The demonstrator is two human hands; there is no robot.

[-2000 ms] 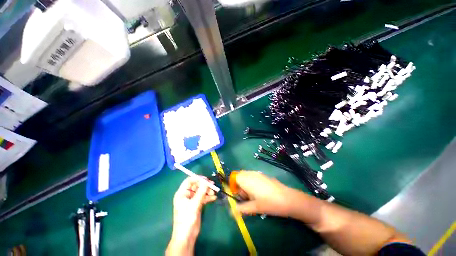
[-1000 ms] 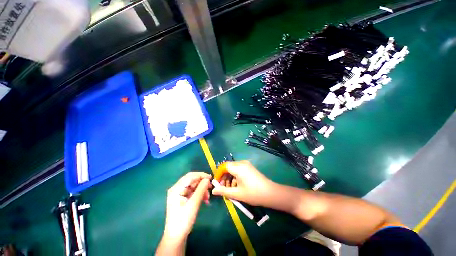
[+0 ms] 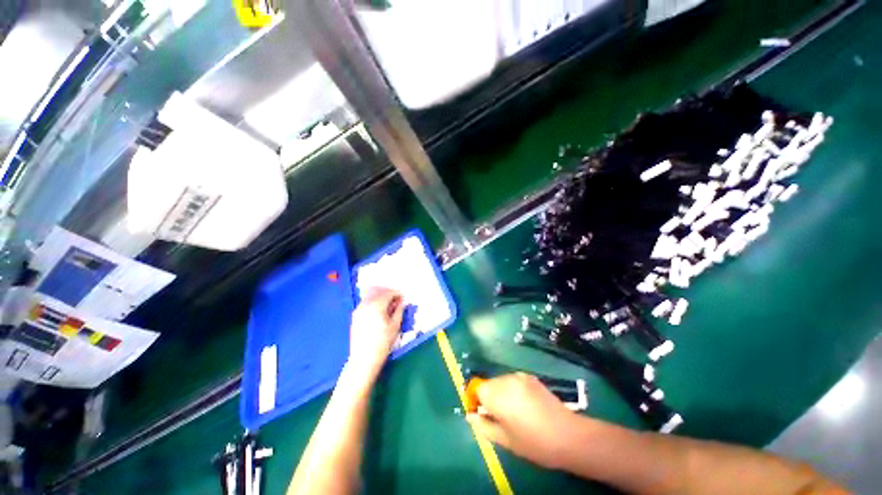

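My left hand (image 3: 375, 324) reaches into the smaller blue tray (image 3: 446, 311), fingers bent at its white connector housings (image 3: 411, 266); whether they pinch one is hidden. My right hand (image 3: 522, 414), with an orange cover (image 3: 473, 394) on one finger, is closed around black leads. Their ends show past its fingertips, and a white connector (image 3: 582, 393) shows behind the hand over the green surface. A large pile of black leads (image 3: 629, 198) lies at the right, white connectors along its near edge.
The larger blue tray (image 3: 300, 334) adjoins on the left, with white strips (image 3: 268, 379) and a small red piece (image 3: 333, 276). Harness bundles (image 3: 244, 466) lie at the lower left. A metal post (image 3: 411, 150) stands behind the trays. White bins (image 3: 215, 184) hang above.
My left hand has left my right hand and moved up into the smaller tray. My right hand still holds the leads. The view has shifted, showing more bins and posted sheets.
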